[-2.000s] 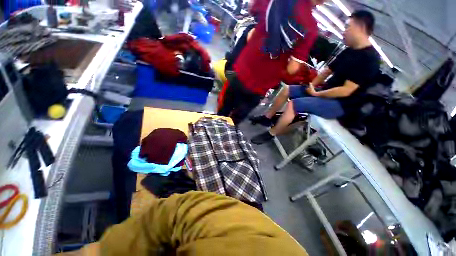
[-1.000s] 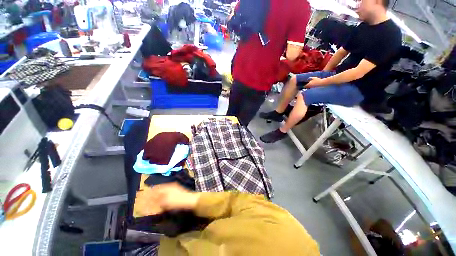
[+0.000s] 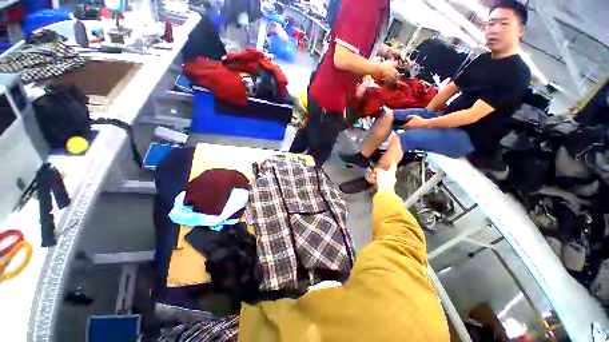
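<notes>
My right hand [image 3: 384, 177], at the end of a mustard sleeve, reaches forward over the gap right of the board. It is small and blurred; whether its fingers are closed cannot be told. My left hand is out of the picture. Folded plaid pieces [image 3: 284, 214] lie on the right of the tan board [image 3: 183, 264]. A maroon bundle [image 3: 217, 192] with a light-blue band [image 3: 208, 217] lies left of them. Black cloth [image 3: 230, 254] lies in front of the bundle.
White sewing table at left has a ruler edge [image 3: 57, 267], dark strips [image 3: 47, 207], orange-handled scissors [image 3: 15, 260] and a yellow ball [image 3: 77, 145]. A seated person [image 3: 487, 87] and a standing person [image 3: 340, 67] are ahead. A white-topped table [image 3: 494, 207] stands right, with black garments [image 3: 574, 200] beyond.
My right hand has moved from over the board's near left part to forward and right, with the arm extended. The black cloth shows more fully. The standing person has turned; the seated person's face is now towards me.
</notes>
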